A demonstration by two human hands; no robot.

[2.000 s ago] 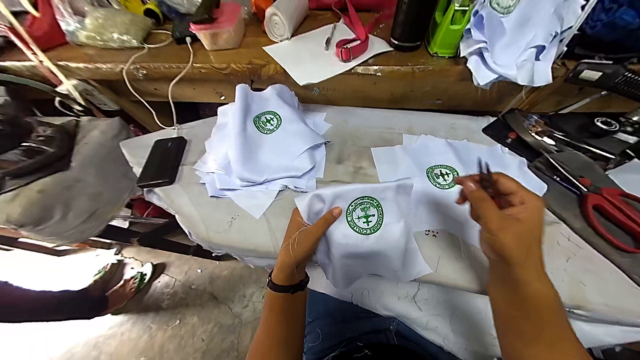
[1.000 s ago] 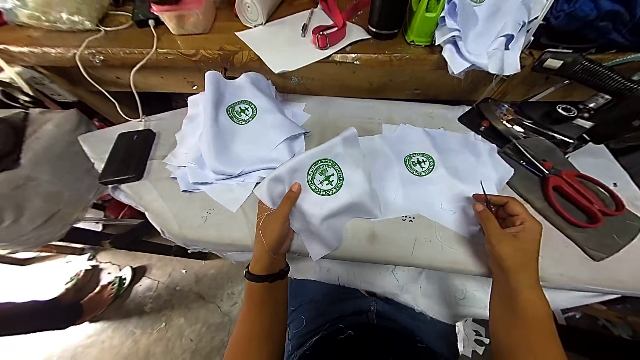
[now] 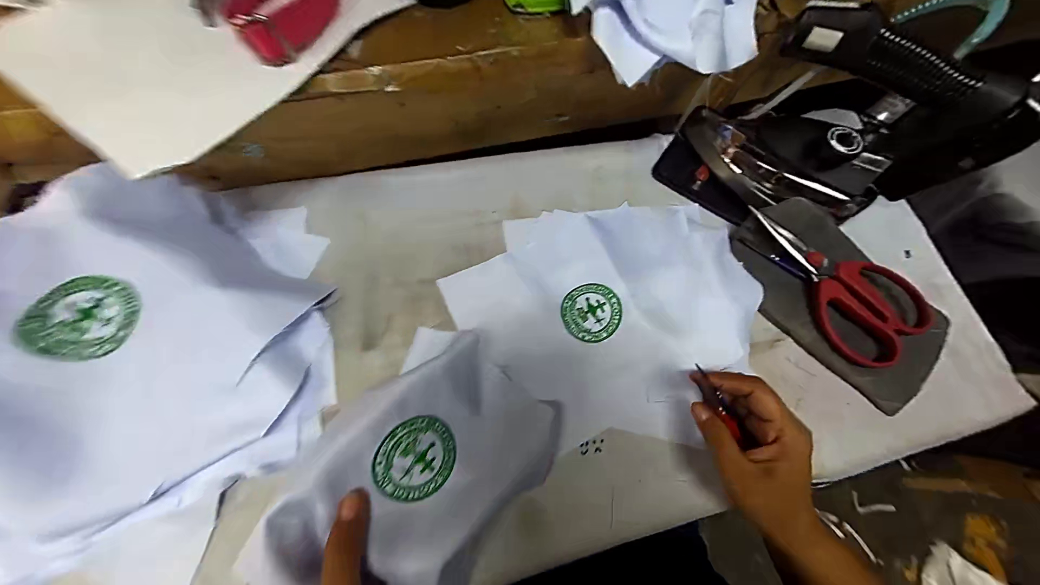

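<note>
My left hand (image 3: pixel 348 540), at the bottom edge and partly out of view, grips a white cloth piece (image 3: pixel 487 439) with a round green embroidered emblem, thumb on top. My right hand (image 3: pixel 760 443) holds a small pointed tool with a red part (image 3: pixel 719 406), perhaps thread snips, over the lower right corner of a stack of white cloth pieces (image 3: pixel 528 309). The top piece there bears a similar green emblem. Another stack of white emblem cloths (image 3: pixel 179 390) lies at the left. Red-handled scissors (image 3: pixel 853 301) rest on a grey pad (image 3: pixel 910 382) right of my right hand.
A black iron-like appliance (image 3: pixel 845 146) stands at the back right beside a dark phone-like object (image 3: pixel 682 175). Behind runs a wooden ledge (image 3: pixel 455 106) with white paper (image 3: pixel 162 81), a red strap (image 3: pixel 280 28) and hanging white cloth (image 3: pixel 674 36). The worktable's edge is at lower right.
The view has moved closer and to the right. My left hand's cloth piece now hangs lower and folded, apart from the right stack's emblem. My right hand still holds the small tool.
</note>
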